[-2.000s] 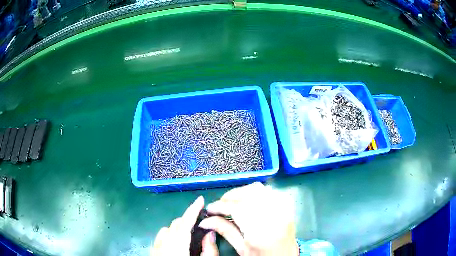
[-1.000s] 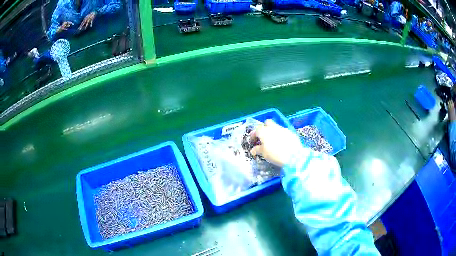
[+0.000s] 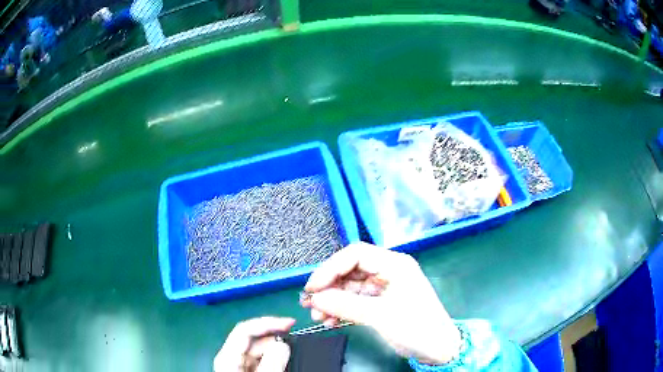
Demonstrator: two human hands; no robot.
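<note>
My right hand (image 3: 392,301) is in front of the medium bin, fingers curled around small fittings, with a tiny bit at the thumb and fingertip. My left hand (image 3: 254,347) is lower left, cut off by the bottom edge, fingers bent; a small glint shows at its fingertips, but its hold is unclear. Slim silver rods or tweezers (image 3: 316,329) show between the hands. Black housings (image 3: 318,354) lie just below them, partly cut off. A clear plastic bag (image 3: 396,192) with small fittings (image 3: 458,163) lies in the medium parts bin (image 3: 443,236).
The large parts bin (image 3: 166,240) with metal pins (image 3: 265,225) stands left of the medium bin. The small parts bin (image 3: 556,156) is beyond it at right. Black housings (image 3: 25,252) stand in a row at far left. A blue tote (image 3: 629,320) is at lower right.
My right hand has left the bag and come back toward the bench's near side. My left hand has come into view beside it. The view has swung left and down.
</note>
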